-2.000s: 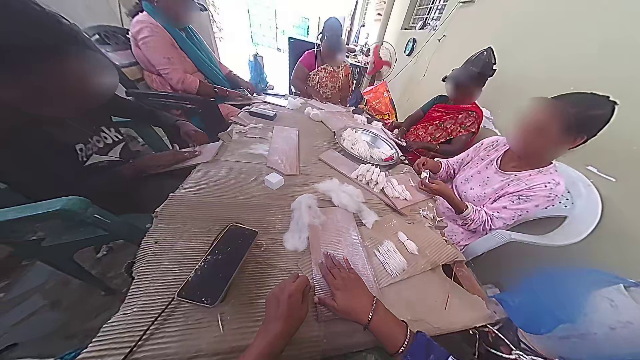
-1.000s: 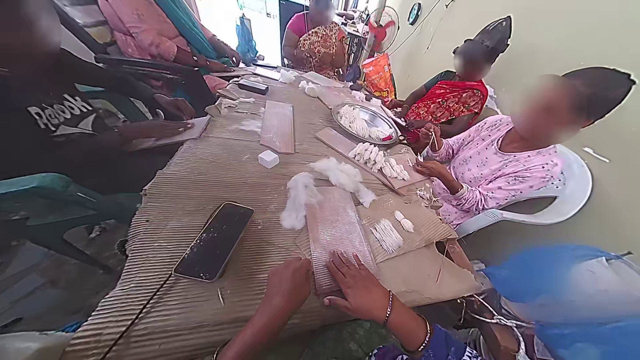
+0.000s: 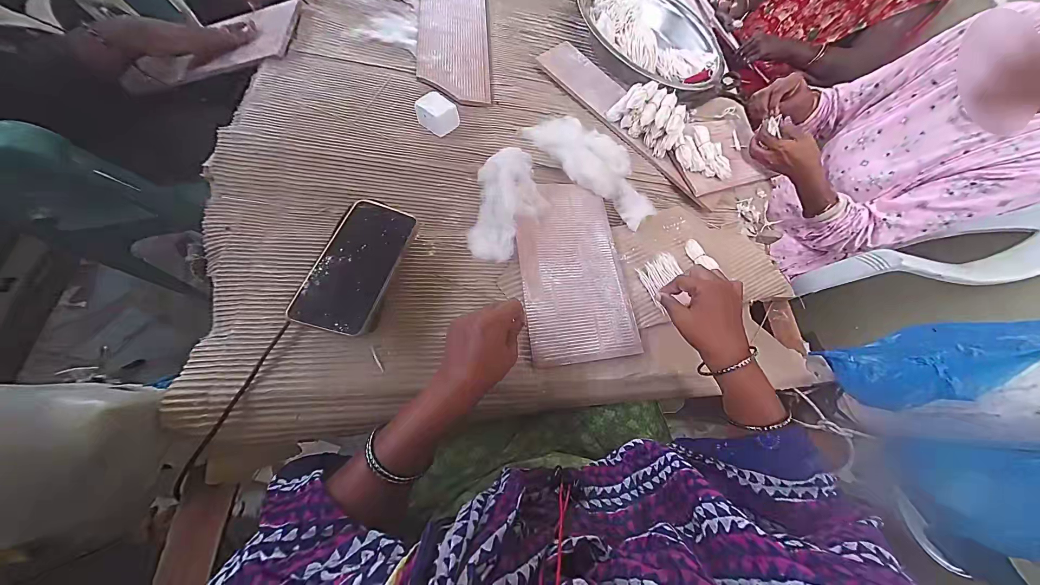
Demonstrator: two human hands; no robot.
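A ridged board (image 3: 577, 276) lies on the corrugated cardboard in front of me. My left hand (image 3: 486, 341) is closed beside its lower left edge; whether anything is inside its fingers cannot be made out. To the right of the board, my right hand (image 3: 705, 313) has its fingertips at the lower end of a row of thin white cotton wicks (image 3: 660, 272); its grip on them is unclear. Just above that hand is a small white bundle (image 3: 700, 253). Loose cotton wool (image 3: 505, 203) touches the board's upper left corner, and more cotton wool (image 3: 589, 162) lies above the board.
A smartphone (image 3: 353, 268) with a cable lies at left, a white cube (image 3: 437, 114) beyond it. Wick bundles (image 3: 650, 118) rest on another board (image 3: 581, 77) beside a steel tray (image 3: 597, 36). A co-worker's hands (image 3: 784, 134) hold something white at right. Another person's hand (image 3: 203, 41) rests on a board at upper left.
My right hand has moved from the ridged board to the wicks at its right. My left hand stays near the board's lower left edge. The view has tilted down.
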